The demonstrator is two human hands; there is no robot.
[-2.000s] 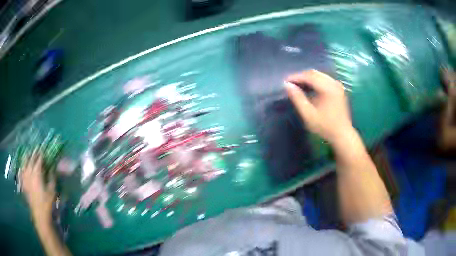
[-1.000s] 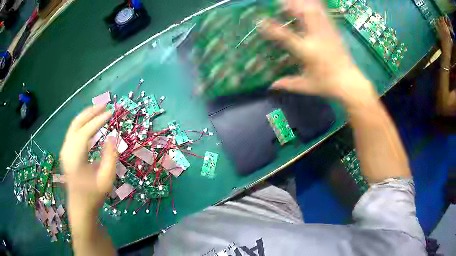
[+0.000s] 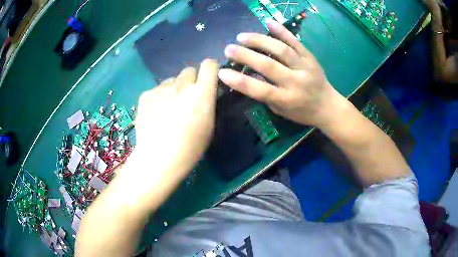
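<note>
My left hand (image 3: 176, 110) is over the black mat (image 3: 193, 40), fingers curled and overexposed. My right hand (image 3: 286, 75) reaches in from the right with its fingers apart, its fingertips close to those of my left hand. Something small and dark with pale bits (image 3: 237, 68) shows between the fingertips; I cannot tell what it is or which hand holds it. A single small green board (image 3: 262, 124) lies on the mat below my right hand. A green board strip (image 3: 266, 11) lies above the right fingers.
A heap of red-wired modules and pink-grey pads (image 3: 95, 155) lies at the left, with finished assemblies (image 3: 31, 198) beyond it. Green board panels (image 3: 369, 20) lie at the upper right. Black and blue fans (image 3: 73, 42) stand past the pale edge line. Another person's arm (image 3: 442, 50) is at the right edge.
My left hand has moved from the heap to the mat. My right hand has come down and left. The blurred green panels over the mat's upper part are gone from there. The view has shifted.
</note>
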